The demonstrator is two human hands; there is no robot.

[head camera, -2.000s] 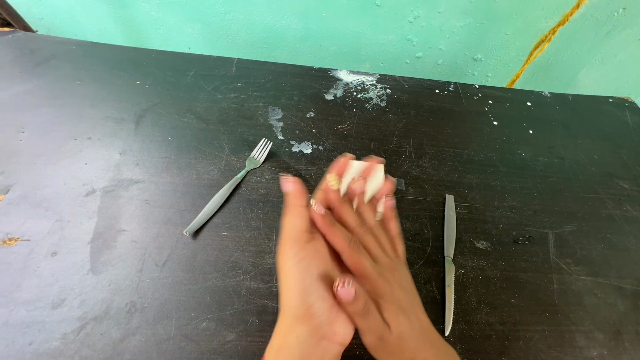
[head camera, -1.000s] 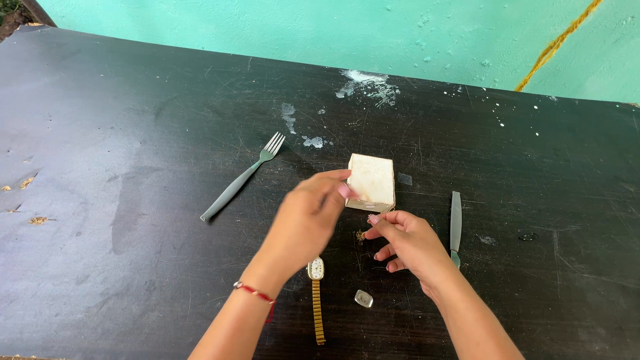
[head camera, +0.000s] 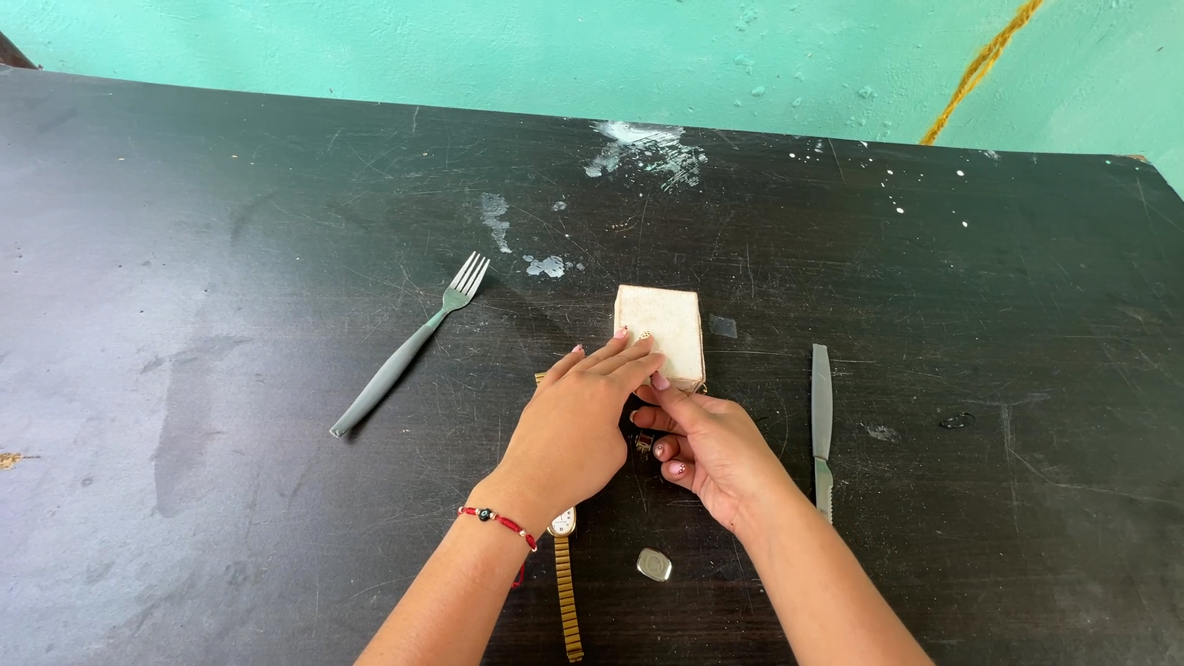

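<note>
A small pale box (head camera: 661,324) sits on the dark table, with the fingertips of my left hand (head camera: 573,425) resting flat over its near left part. My right hand (head camera: 712,444) is at the box's near edge, thumb and forefinger close together beneath the left fingers; whether they pinch something is hidden. A gold-banded wristwatch (head camera: 566,583) lies partly under my left hand and wrist. By the right fingers is a small metallic piece (head camera: 644,443). Closer to me lies a rounded metal plate, perhaps a watch back (head camera: 654,564).
A grey-handled fork (head camera: 398,365) lies to the left, and a grey-handled table knife (head camera: 821,416) to the right. A small clear piece (head camera: 722,326) is beside the box. The green wall (head camera: 462,46) borders the table's far edge.
Two seconds ago my hands were pressed together over this spot. Since one second ago, my left hand has come down across the box's near part, and my right hand remains close to its near edge.
</note>
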